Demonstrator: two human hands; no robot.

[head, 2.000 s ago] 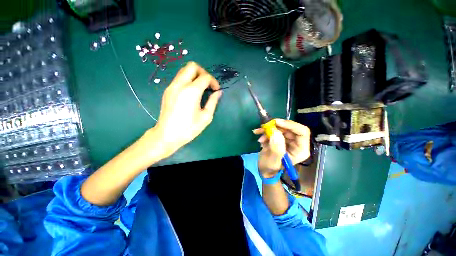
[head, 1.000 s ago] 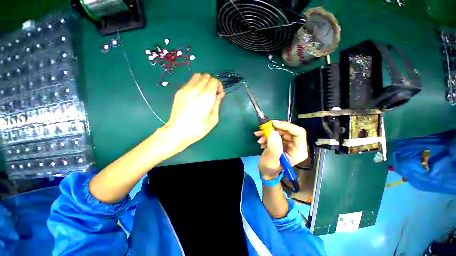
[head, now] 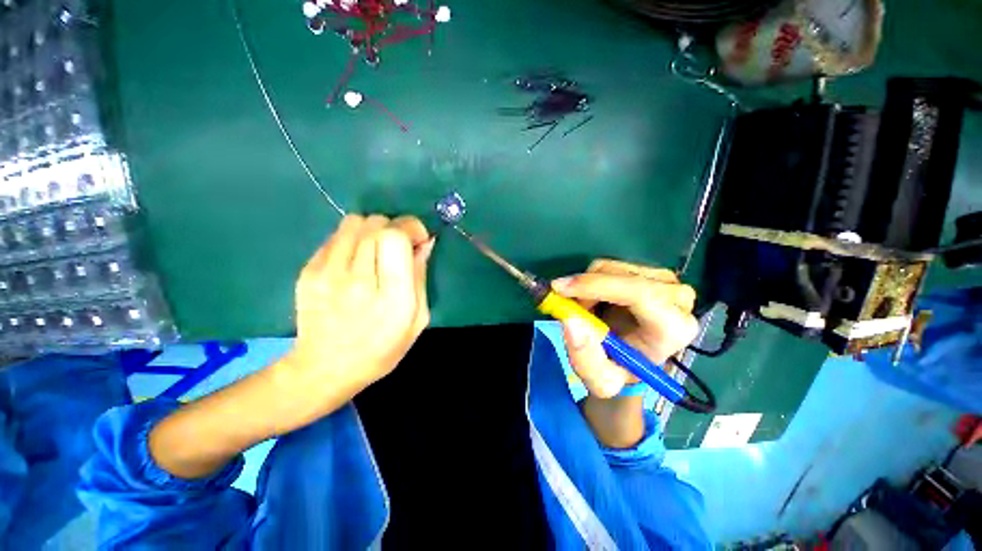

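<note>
A small round circuit board (head: 451, 207) with a white-blue face and shiny centre lies on the green mat. My right hand (head: 628, 323) holds the yellow and blue soldering iron (head: 573, 315) like a pen, its tip at the board's lower edge; I cannot tell if they touch. My left hand (head: 366, 291) is closed just left of and below the board, with a short black lead wire (head: 437, 231) at its fingertips. The thin solder wire (head: 282, 127) runs down to this hand; its end is hidden.
Red-wired components (head: 372, 27) lie at the top, black lead wires (head: 558, 100) right of them. A clear blister tray (head: 65, 205) is at left. The black iron stand (head: 791, 178) is at right, with a round tin (head: 802, 45) beyond and the fan's edge (head: 700, 9) at top.
The view has shifted, so the piles sit higher. Both hands have left the black wire pile and are nearer me at the small board. The left hand has the black wire; the right still holds the iron.
</note>
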